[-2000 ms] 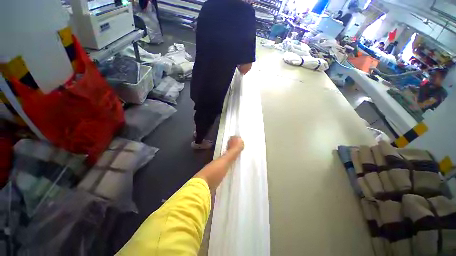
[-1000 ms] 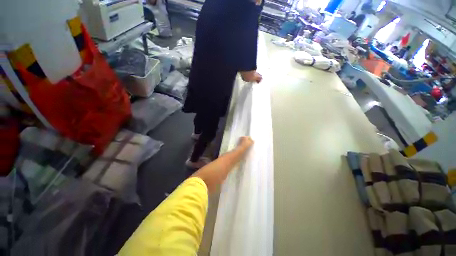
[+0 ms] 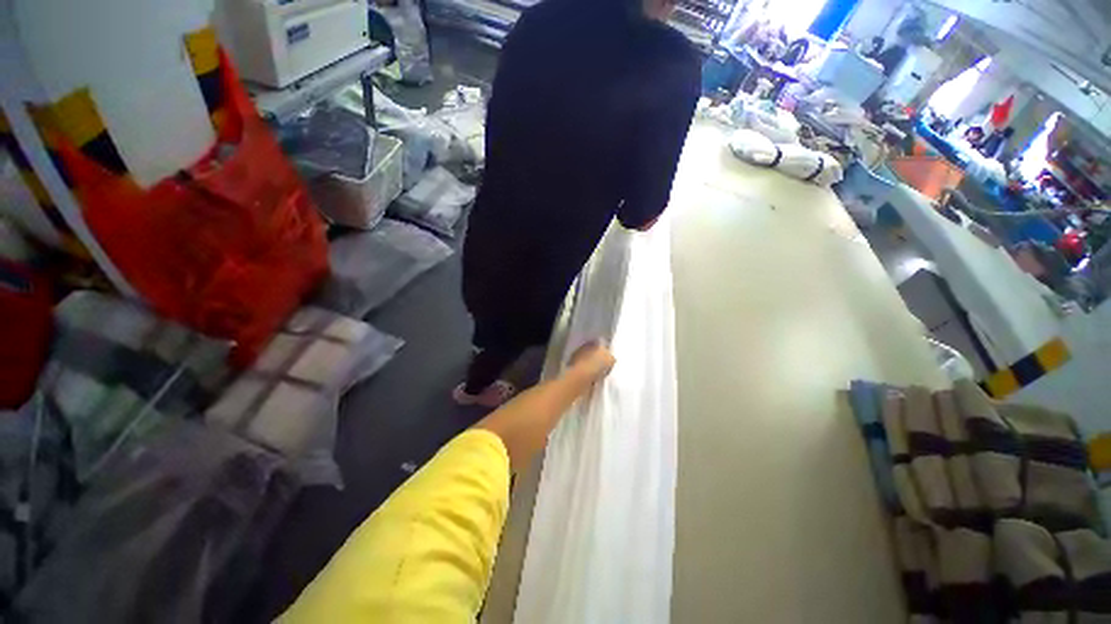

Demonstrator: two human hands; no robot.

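Observation:
A long white pleated curtain [image 3: 615,488] lies lengthwise along the left side of the cream table [image 3: 780,427]. My left hand [image 3: 592,361], at the end of a yellow sleeve, is on the curtain about midway along its visible length. Its fingers are curled on the folds; the fingertips are hard to make out. My right hand is not in view. Farther along, a co-worker in dark clothes [image 3: 573,159] bends over the curtain with a hand at it, mostly hidden by the sleeve.
Folded beige bundles [image 3: 975,463] lie on the table's right edge. A tied white bundle [image 3: 786,161] lies at its far end. On the left are a red woven bag [image 3: 207,232], bagged curtains [image 3: 286,378] on the floor and a white basket [image 3: 366,183].
The co-worker leans farther over the curtain, and their hand has moved a little to the right. My left hand stays on the curtain, slightly right of where it was two seconds ago.

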